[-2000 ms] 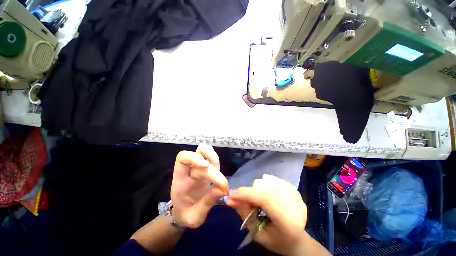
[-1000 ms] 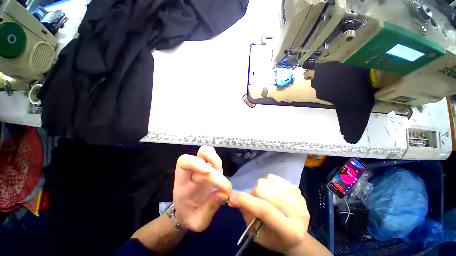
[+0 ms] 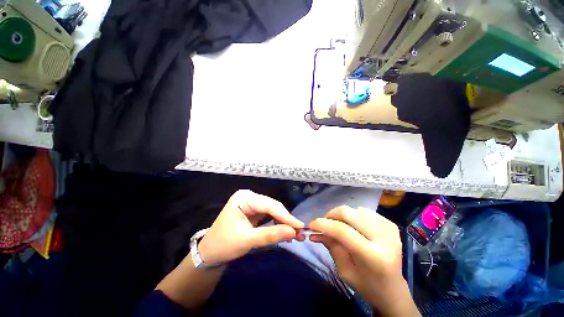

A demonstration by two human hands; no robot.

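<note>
My left hand (image 3: 247,229) and my right hand (image 3: 362,247) meet fingertip to fingertip above the lap. Both pinch a tiny thin pale-grey piece (image 3: 312,233) between thumbs and forefingers. It is too small to name. The cutting tool seen earlier in my right hand does not show clearly now; the palm may hide it. Black garment cloth (image 3: 136,93) lies heaped on the table's left part, and more dark cloth hangs below the edge.
The cream sewing machine with a green panel (image 3: 488,59) stands at right. A black cloth flap (image 3: 436,124) lies under its arm. The white table's marked front edge (image 3: 340,176) runs beyond my hands. A lit phone (image 3: 431,220) and blue plastic bag (image 3: 493,251) are in the lower-right crate.
My left hand has turned and flattened, and both hands' fingertips have moved slightly right and up. The blades that stuck out below my right hand no longer show. The view has shifted slightly.
</note>
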